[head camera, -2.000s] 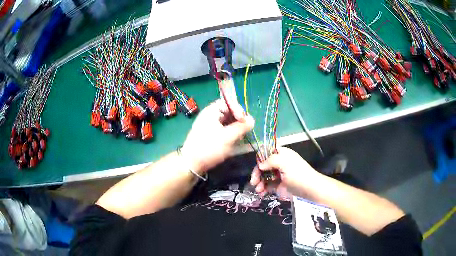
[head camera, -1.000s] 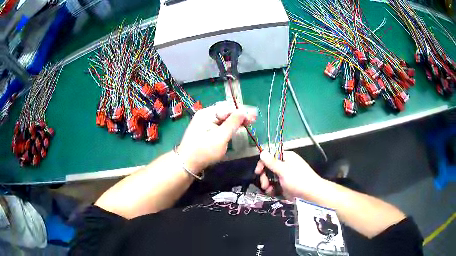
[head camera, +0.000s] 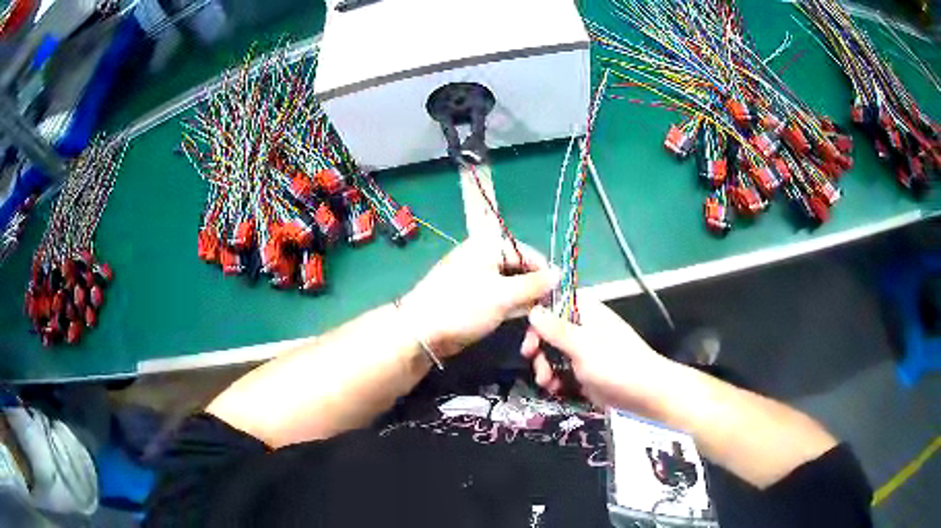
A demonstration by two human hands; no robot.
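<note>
My right hand (head camera: 583,351) is closed around the base of a connector harness, whose wires (head camera: 575,222) rise from the fist; the housing is mostly hidden in it. My left hand (head camera: 480,294) is just left of it, fingers pinched at the wires near the right fist. A red-and-dark pair of wires (head camera: 497,213) runs from the left hand up to the twisting head (head camera: 464,122), a round black piece with two prongs on the front of the white twisting machine (head camera: 454,62). A yellow wire (head camera: 437,229) sticks out left of my left hand.
Harness piles with red plugs lie left of the machine (head camera: 273,232), at far left (head camera: 67,294), right of it (head camera: 753,165) and at far right (head camera: 898,134). A grey cable (head camera: 624,242) crosses the pale bench edge (head camera: 248,354). A pale strip (head camera: 480,201) lies below the head.
My left hand has moved down and right, from near the head to beside my right hand. The red-and-dark pair now shows between head and hand. The yellow wire has swung to the left.
</note>
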